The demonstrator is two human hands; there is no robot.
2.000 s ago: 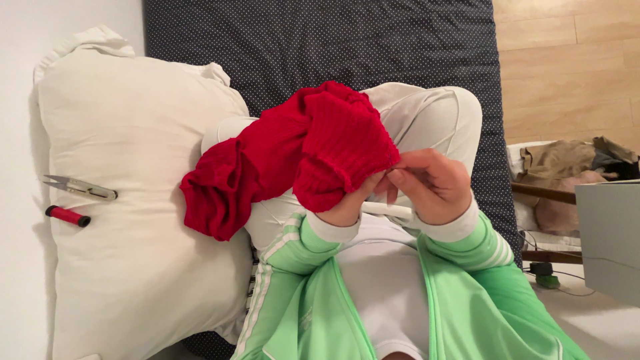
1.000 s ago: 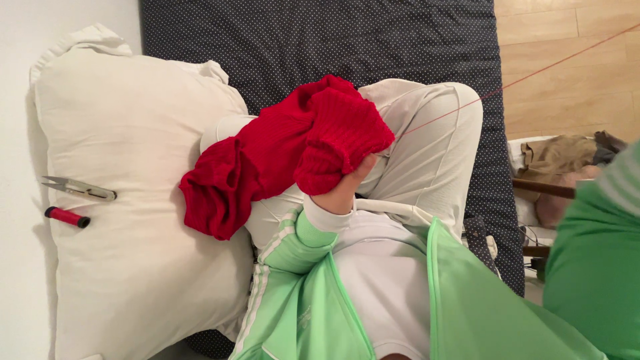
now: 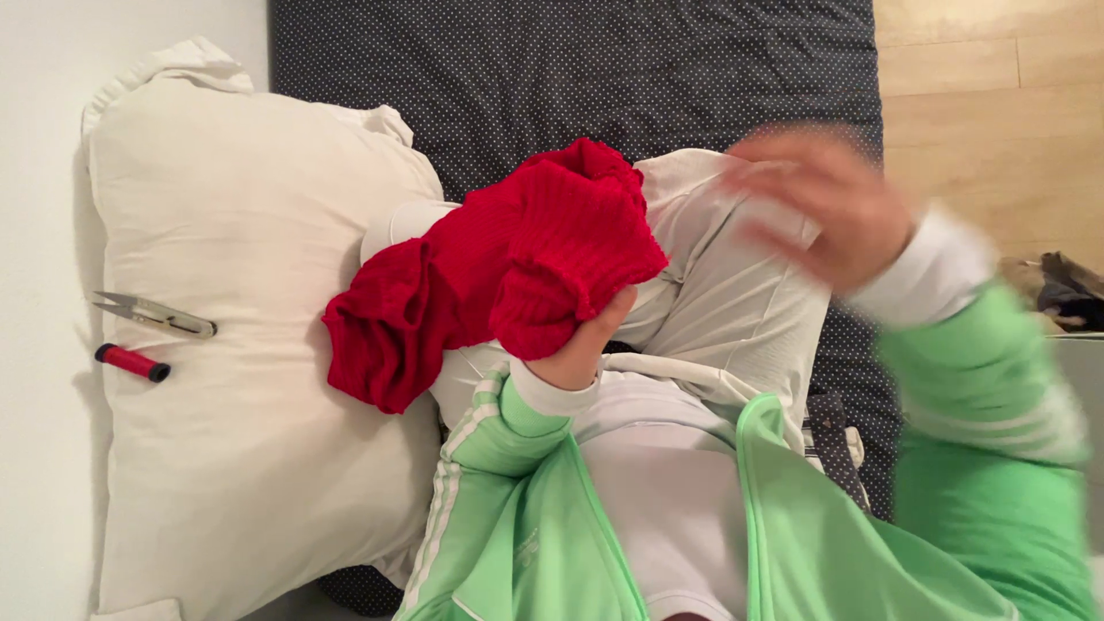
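A red ribbed knit garment lies across my lap. My left hand holds it from below near its right end; most of the fingers are hidden under the knit. My right hand is raised to the right of the garment, apart from it and blurred by motion. Its fingers look spread, but whether a needle or thread is between them cannot be told. On the white pillow at the left lie thread snips and, just below them, a spool of red thread.
Beneath me is a dark mattress cover with small white dots. A white wall stands along the left, and a light wood floor lies at the right. A pale box-like surface is at the right edge.
My right hand was at the garment's edge, then went out to the far right with a red thread stretched across; now it is back in view. My left hand keeps hold of the knit.
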